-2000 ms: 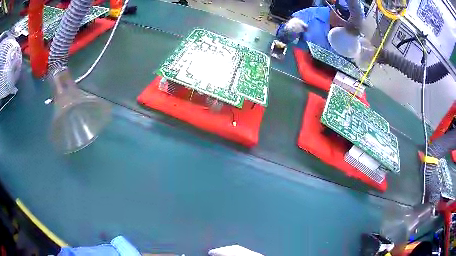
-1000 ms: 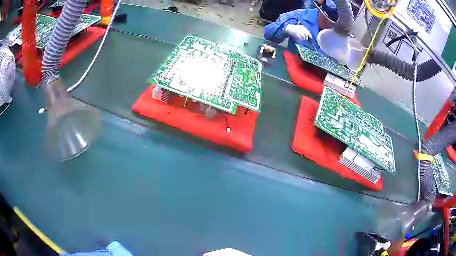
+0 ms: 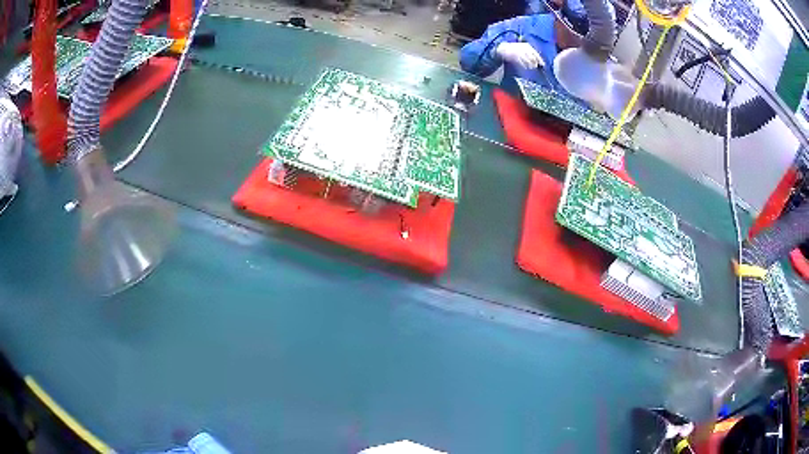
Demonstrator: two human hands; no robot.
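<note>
A large green printed circuit board (image 3: 424, 146) lies raised and tilted on a red carrier pallet (image 3: 355, 232), with strong glare on its left part. A small wire end hangs below its front edge. At the bottom edge, only a sliver of a white shape (image 3: 405, 448), likely a glove, shows. A light blue piece of sleeve or band (image 3: 206, 443) shows further left. I cannot tell which hand either belongs to, and no fingers or held thing can be seen. Both are well apart from the board.
A second board (image 3: 625, 226) with a finned heat sink (image 3: 637, 290) sits on a pallet at right. More boards stand beyond and far left. Clear fume hoods (image 3: 124, 239) flank the near surface. A person in blue (image 3: 519, 44) with a white glove is opposite. A yellow cord hangs at right.
The view has shifted slightly, so the boards appear a little further left. The white shape and blue piece show less at the bottom edge. The person opposite has moved a gloved hand.
</note>
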